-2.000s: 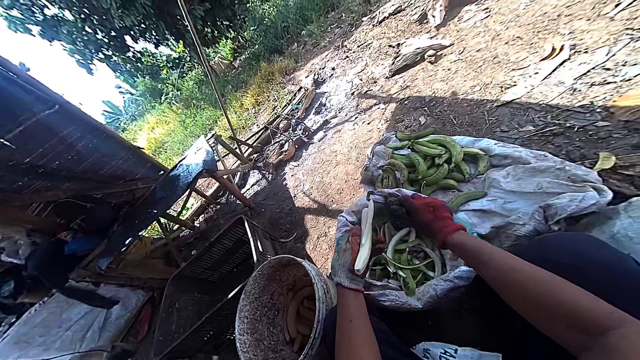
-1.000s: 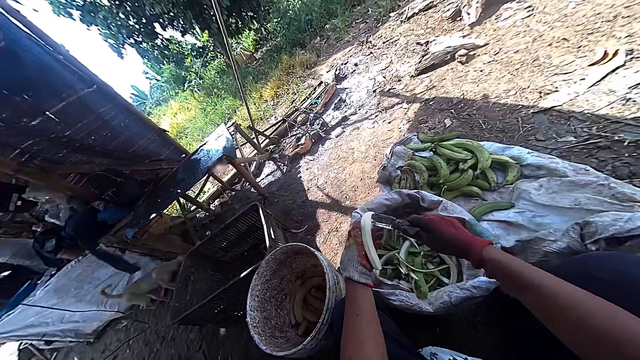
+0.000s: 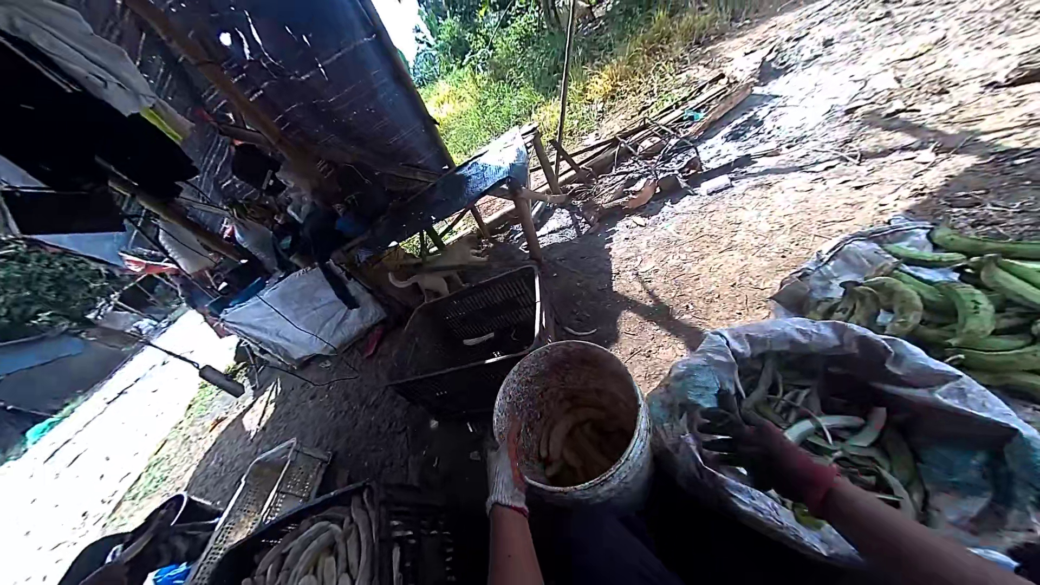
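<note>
My left hand point(image 3: 507, 467), in a whitish knit glove, rests at the left rim of a stained bucket point(image 3: 638, 455) that holds several peeled plantains point(image 3: 578, 439). Whether its fingers grip the rim is unclear. My right hand point(image 3: 751, 451), in a dark glove with a red cuff, is over the near left side of an open woven sack point(image 3: 918, 361). Shadow hides whether it holds anything. Plantain peels point(image 3: 829, 426) fill the sack. Unpeeled green plantains point(image 3: 967, 309) lie in a heap on sacking behind it, at the right.
An empty-looking black plastic crate point(image 3: 487, 313) stands beyond the bucket, with a light-coloured animal point(image 3: 435, 280) behind it. Another crate of peeled plantains point(image 3: 321, 548) is at the lower left, beside a beige crate point(image 3: 260, 496). A rough wooden bench point(image 3: 487, 166) stands farther back.
My left hand has moved from the peeled plantain over the sack to the bucket's rim, and the plantain is no longer seen in it. The view has swung left.
</note>
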